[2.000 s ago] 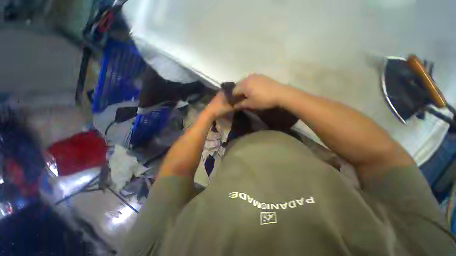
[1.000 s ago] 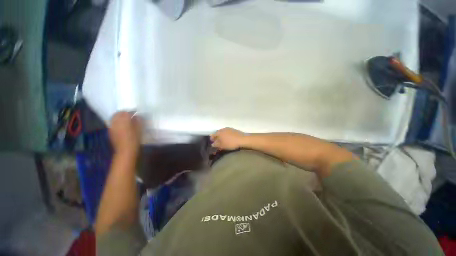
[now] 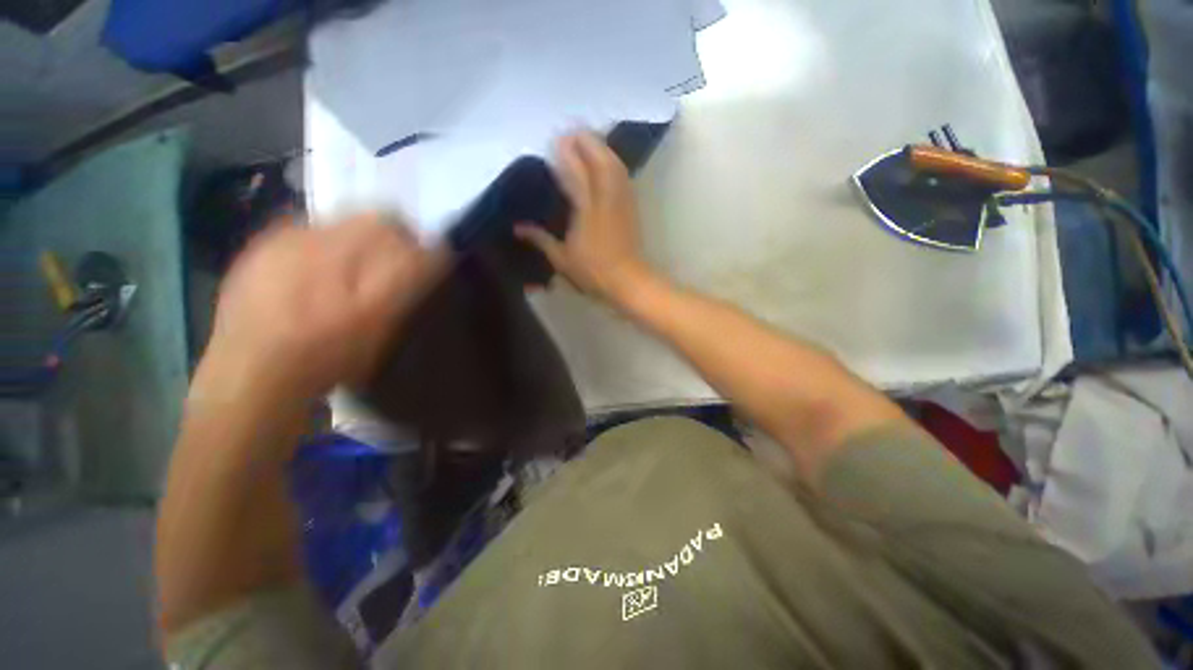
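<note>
A dark brown-black cloth piece point(image 3: 471, 347) hangs between my hands over the near left part of the table. My left hand point(image 3: 321, 295) is raised at the left, blurred, closed on the cloth's upper left edge. My right hand point(image 3: 595, 216) holds the cloth's right part, thumb and fingers bent around it. Light blue-grey garment panels point(image 3: 523, 66) lie in a stack at the table's far left. A steam iron point(image 3: 922, 196) with an orange-brown handle rests at the right of the table, touched by neither hand.
The off-white table cover point(image 3: 772, 249) has faint stains. Hose and cable point(image 3: 1112, 196) run off right from the iron. White cloth point(image 3: 1125, 458) and a red item point(image 3: 968, 445) lie below right. A blue crate point(image 3: 347, 511) is below left. A green surface point(image 3: 118, 327) stands at left.
Both hands have moved up from the table's near edge over the table, lifting the dark cloth. The view has shifted, and the stack of panels now shows at the far left.
</note>
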